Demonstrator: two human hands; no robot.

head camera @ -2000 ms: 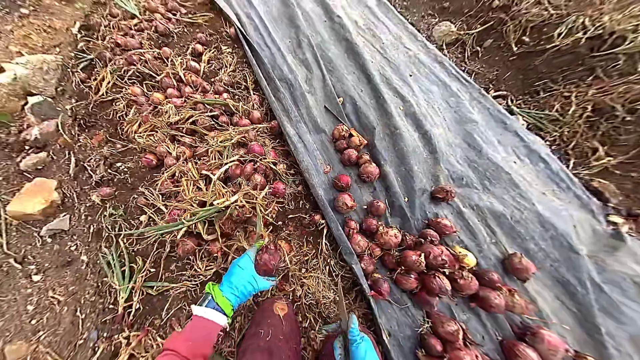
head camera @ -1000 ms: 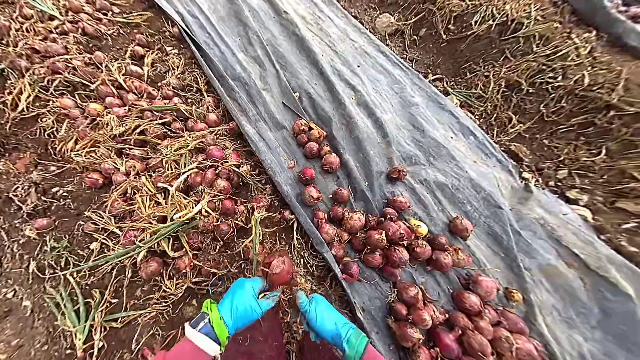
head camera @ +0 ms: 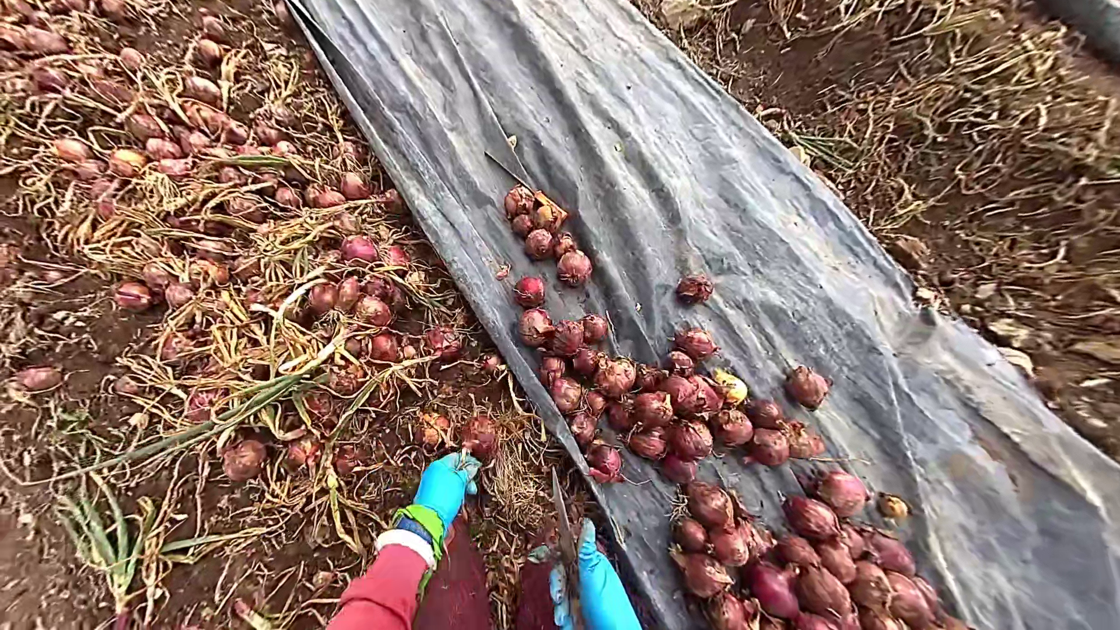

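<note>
My left hand (head camera: 448, 486), in a blue glove with a green band at the wrist, is closed at a red onion (head camera: 479, 437) just beyond its fingers. At the bottom centre my right hand (head camera: 595, 582), also blue-gloved, grips a knife (head camera: 563, 516) whose blade points away from me. Red onions with dry stalks (head camera: 359, 306) cover the soil on the left. Loose red onions (head camera: 691, 398) lie grouped on the grey plastic sheet (head camera: 744, 219), and a larger heap of them (head camera: 814, 560) is at lower right.
A yellow onion (head camera: 729, 386) lies among the red ones on the sheet. Green leaves (head camera: 114, 542) stand at lower left. Dry stalks and soil (head camera: 989, 175) border the sheet on the right, with small stones (head camera: 1015, 359) along its edge.
My hands were close together at an onion a second ago; now they are farther apart, and the knife shows upright in my right hand.
</note>
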